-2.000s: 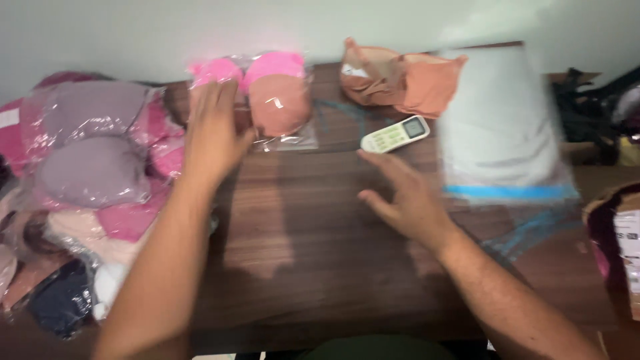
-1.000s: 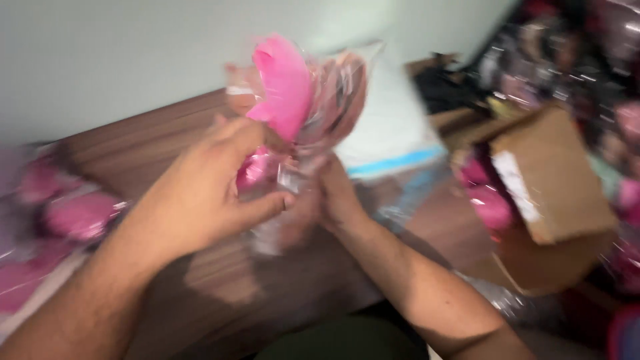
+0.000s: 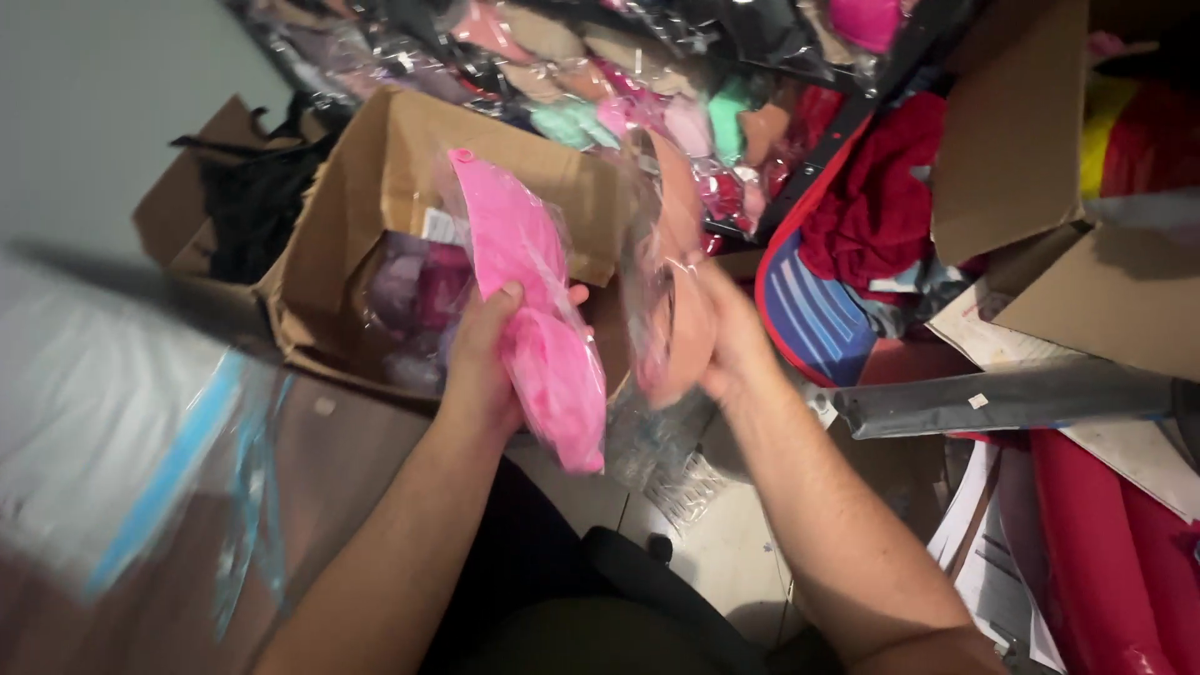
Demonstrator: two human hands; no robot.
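Note:
My left hand (image 3: 487, 361) is closed around a bright pink bra (image 3: 530, 281) in a clear plastic bag, near the middle of the view. Just right of it, my right hand (image 3: 736, 328) grips a peach-coloured bra (image 3: 680, 272), also in clear plastic, held on edge. Both packages are in the air, side by side with a narrow gap between them. Behind and left of them stands an open cardboard box (image 3: 328, 234) with purple and magenta bagged items (image 3: 422, 281) inside.
A wooden table (image 3: 347, 450) at left bears a stack of clear bags (image 3: 94, 412) with a blue strip. Many bagged garments (image 3: 562, 84) fill the back. At right are a red cloth (image 3: 872, 206), cardboard boxes (image 3: 1012, 122) and a dark flat bar (image 3: 1012, 398). Tiled floor (image 3: 741, 553) shows below.
The view has swung right, from the table to the cardboard box. Both hands were empty at first; they then took up the bagged pink and peach bras, now held apart, one in each hand.

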